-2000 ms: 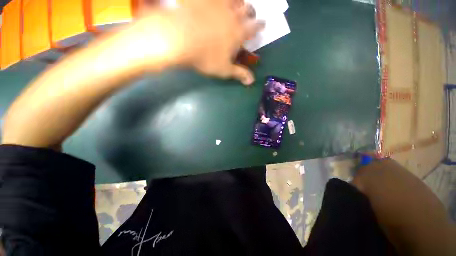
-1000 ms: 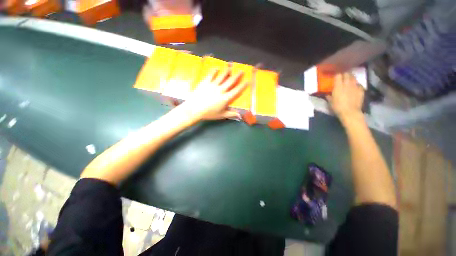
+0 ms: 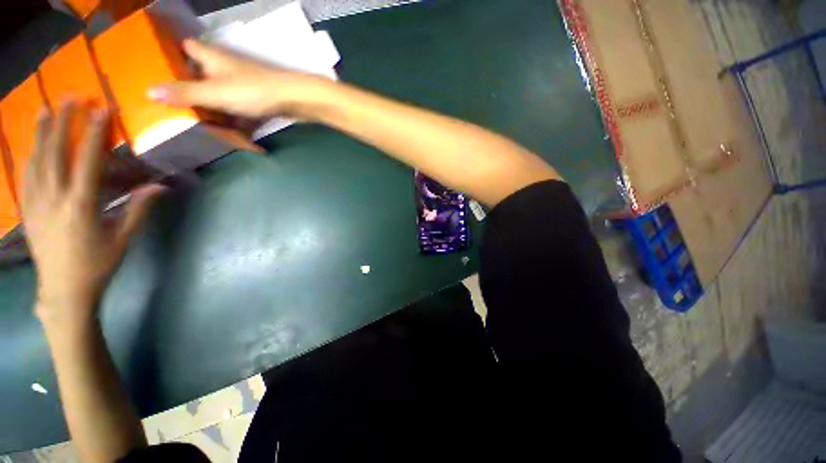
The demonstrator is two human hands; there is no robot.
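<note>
Orange-topped product boxes [image 3: 136, 68] stand in a tight row at the upper left, with white-grey sides. My right hand [image 3: 240, 89] is on the near end box of the row, its fingertips on the orange top and at the right edge; its underside is hidden. A white lid panel [image 3: 281, 41] sticks out beyond this hand, and an orange tab shows below it. My left hand [image 3: 77, 203] is slightly blurred, fingers spread over the front of the row, holding nothing visible.
A lit smartphone [image 3: 442, 215] lies on the green bench [image 3: 299, 244], partly under my right forearm. White scraps [image 3: 365, 269] lie nearby. Right of the bench are a brown corrugated carton [image 3: 657, 108], a blue plastic crate [image 3: 668, 258], a blue metal frame [image 3: 765, 127] and a grey bin [image 3: 783, 411].
My right hand has left the box on the conveyor and moved left to the row's end. My left hand has come off the box tops. The view has turned, bringing the brown carton and blue crate in.
</note>
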